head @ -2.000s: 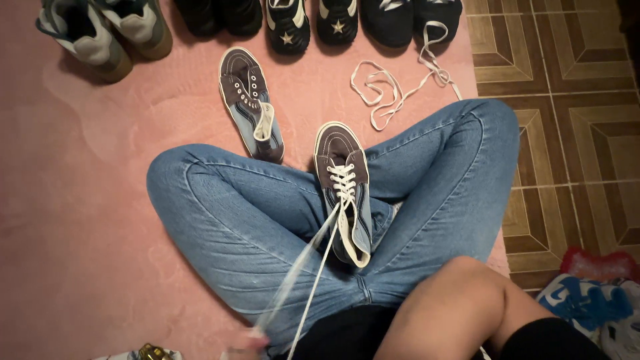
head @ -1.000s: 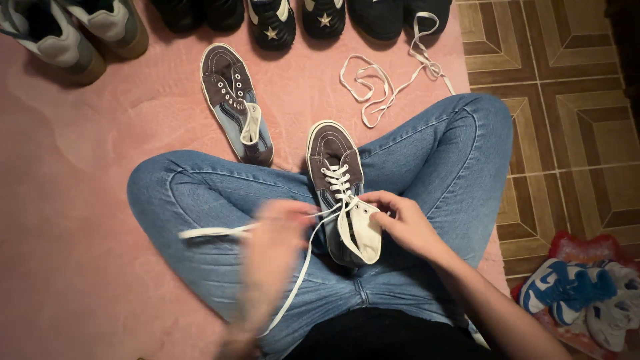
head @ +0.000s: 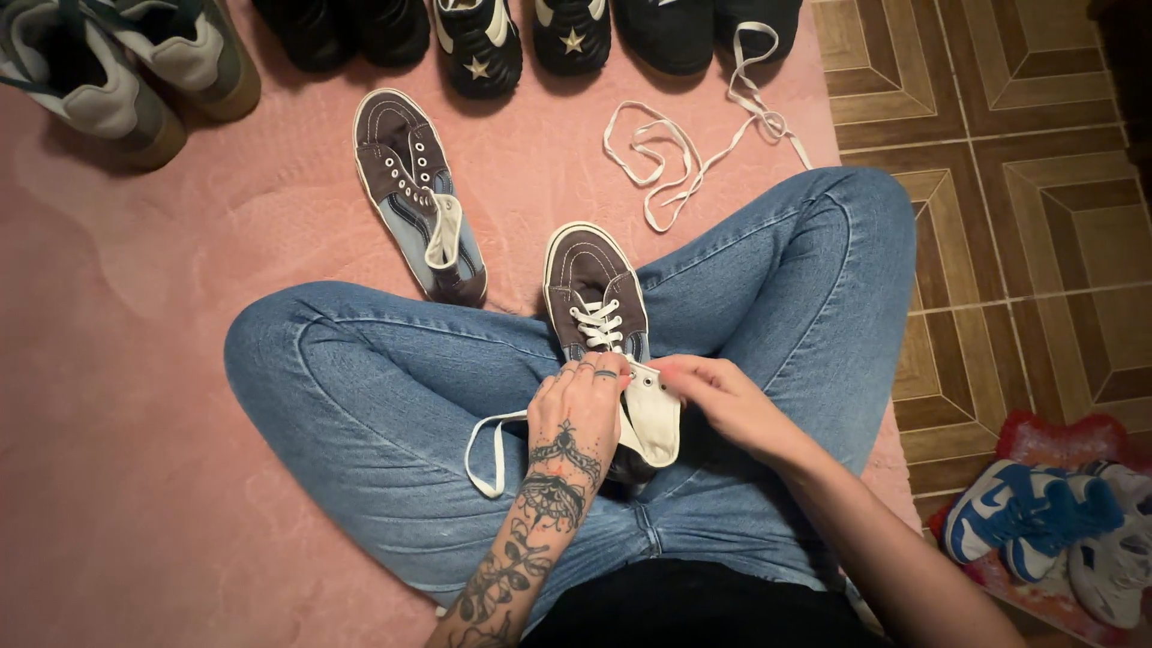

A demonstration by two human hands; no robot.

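A dark brown and blue high-top sneaker (head: pixel 594 270) rests between my thighs, toe pointing away, white lace crossed over its lower eyelets. My left hand (head: pixel 580 396) covers the upper lacing, fingers bent at the eyelet edge; its fingertips are partly hidden. A loop of white shoelace (head: pixel 486 459) hangs out to the left of this hand. At the opened-out collar flap, my right hand (head: pixel 711 387) pinches the edge beside the eyelets with thumb and forefinger. The matching unlaced sneaker (head: pixel 405 180) lies farther off to the left, its flap folded open.
A loose white lace (head: pixel 666 162) lies on the pink rug (head: pixel 117 360). Black shoes with stars (head: pixel 571 40) and grey sneakers (head: pixel 180 54) line the far edge. Blue and white sneakers (head: pixel 1026 513) sit on a red mat (head: pixel 1053 441) over brown floor tiles (head: pixel 1071 207) at right.
My left hand has come in from the left, where it pulled a long lace, onto the shoe's lacing. My right hand came to the collar flap and has stayed there.
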